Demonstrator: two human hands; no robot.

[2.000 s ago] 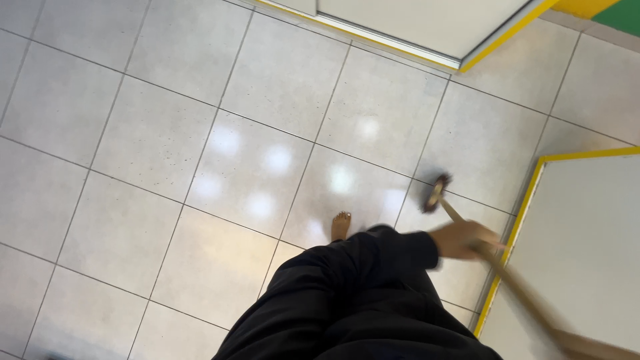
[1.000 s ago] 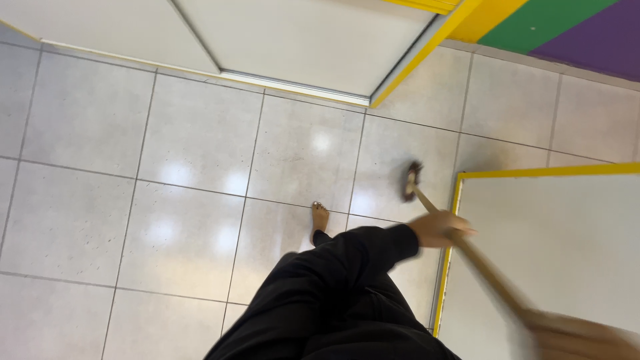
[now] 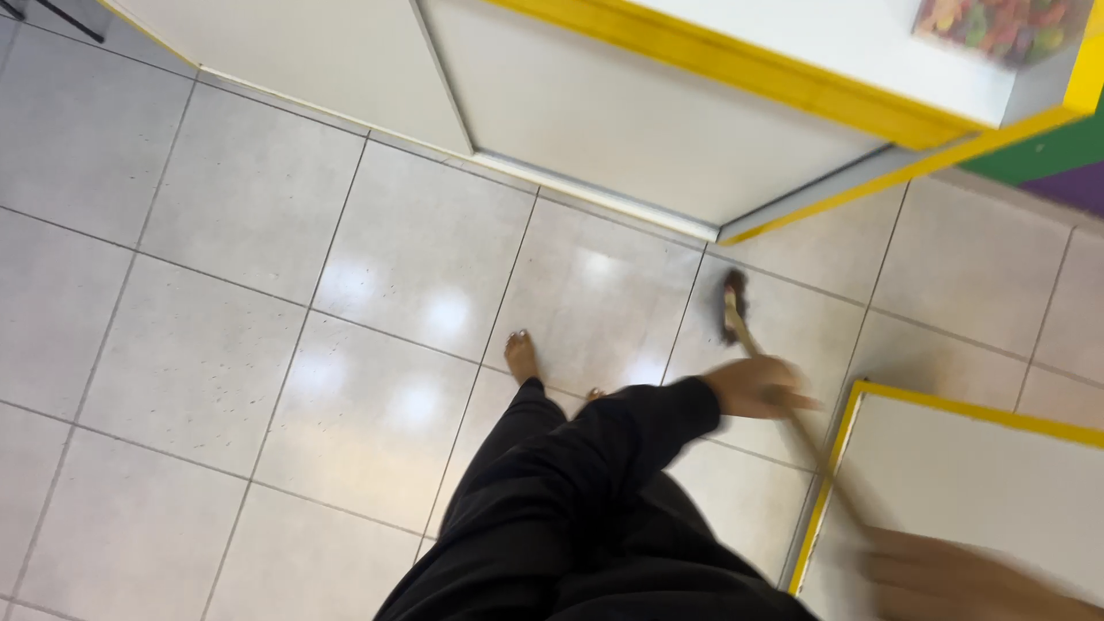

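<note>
A broom with a wooden handle (image 3: 815, 453) slants from the lower right up to its dark-bristled head (image 3: 734, 307), which rests on the tiled floor near a cabinet corner. My left hand (image 3: 759, 387), in a dark sleeve, grips the handle partway down. Blurred at the lower right, my right hand (image 3: 949, 569) holds the upper part of the handle; its fingers are not sharp. Small dark specks of debris (image 3: 250, 377) lie scattered over the pale floor tiles at the left.
A white cabinet with yellow trim (image 3: 673, 129) stands ahead, with a clear container of colourful pieces (image 3: 1005, 30) on it. A yellow-edged white panel (image 3: 975, 492) is at the right. My bare foot (image 3: 521, 355) is on the floor. Dark thin legs (image 3: 73, 21) show top left.
The view has shifted, bringing more of the cabinet and its top into sight. Both hands stay on the broom handle, and the broom head is now nearer the cabinet corner.
</note>
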